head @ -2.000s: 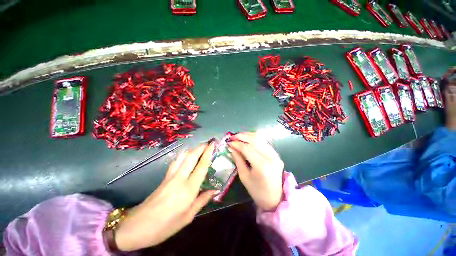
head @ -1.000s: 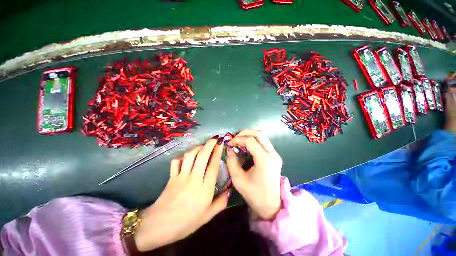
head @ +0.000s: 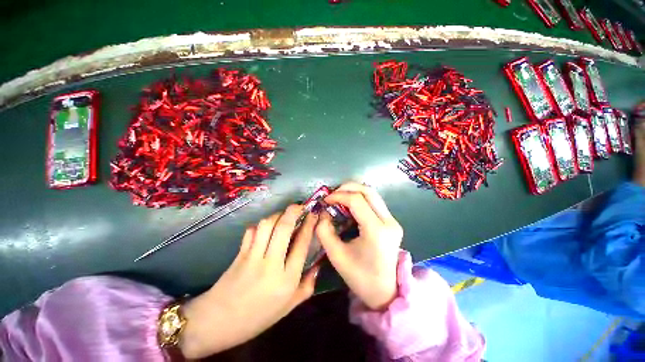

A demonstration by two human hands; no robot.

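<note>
A red-rimmed phone housing [head: 320, 193] is held between both hands near the bench's front edge, mostly hidden by the fingers. My left hand [head: 258, 276] grips it from the left, fingers over its face and thumb at its lower end. My right hand [head: 363, 244] grips it from the right, with fingertips at its upper end. Whether the right fingertips also pinch a small side part cannot be told. The left pile of red and black side parts [head: 194, 138] and the smaller right pile [head: 449, 131] lie beyond the hands.
Silver tweezers [head: 198, 225] lie below the left pile. A phone housing [head: 72, 140] lies at far left. Rows of handsets [head: 535, 157] lie at right near a person in blue sleeves [head: 580, 240]. A worn pale rail [head: 233, 44] borders the green belt [head: 177, 15], which carries more phones.
The housing has turned and is more covered by my fingers than two seconds ago. The phones on the belt have moved towards the top edge. The view has shifted slightly.
</note>
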